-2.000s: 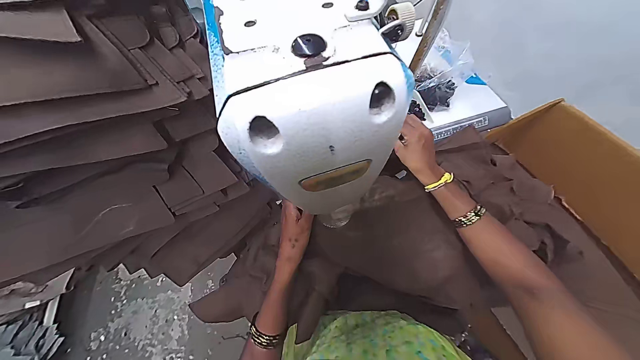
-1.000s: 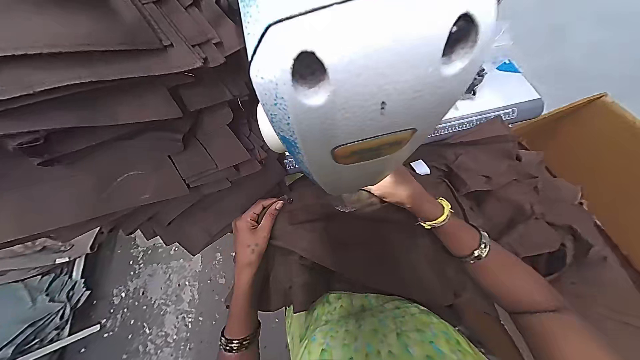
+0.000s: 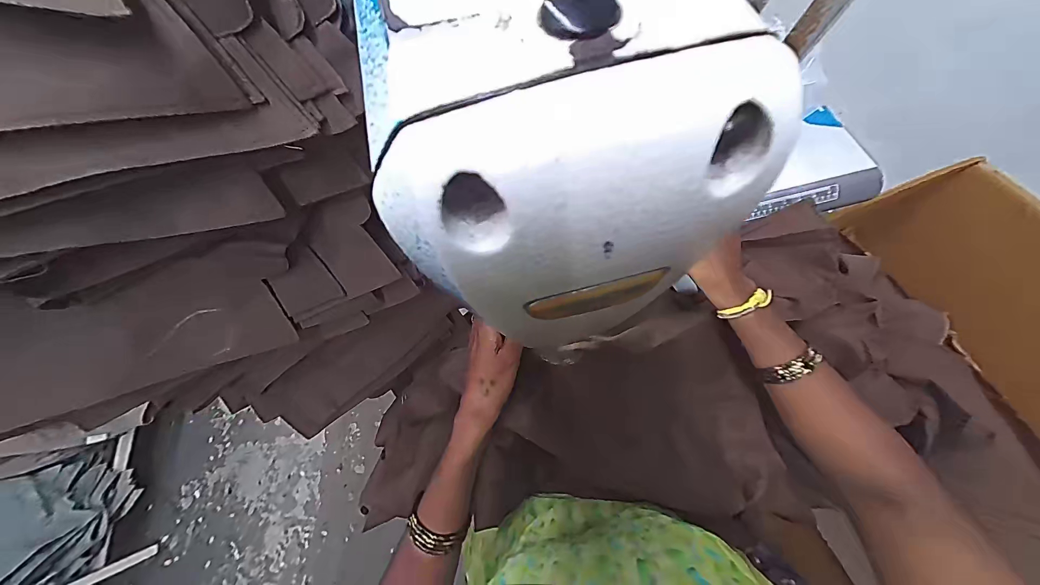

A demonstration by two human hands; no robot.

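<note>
The white head of an industrial sewing machine (image 3: pixel 585 187) fills the upper middle and hides its needle area. At its lower left edge, my left hand (image 3: pixel 490 366) rests on dark brown fabric (image 3: pixel 642 414), its fingertips partly hidden by the head. My right hand (image 3: pixel 723 268) reaches behind the head's right side over the same fabric, and its fingers are out of sight. Whether either hand grips the cloth cannot be told. The brown fabric spreads below the head and drapes across my lap, over green patterned clothing (image 3: pixel 617 540).
Stacked brown cut pieces (image 3: pixel 146 268) rise close on the left. A cardboard box (image 3: pixel 951 252) stands at the right, beside bunched brown fabric (image 3: pixel 861 325). Grey-green cloth (image 3: pixel 57 504) lies at the lower left, near a floor (image 3: pixel 252 487) littered with scraps.
One second ago my left hand was farther out to the left of the machine head, pinching the fabric edge; now it is close against the head. My right hand is farther behind the head's right side.
</note>
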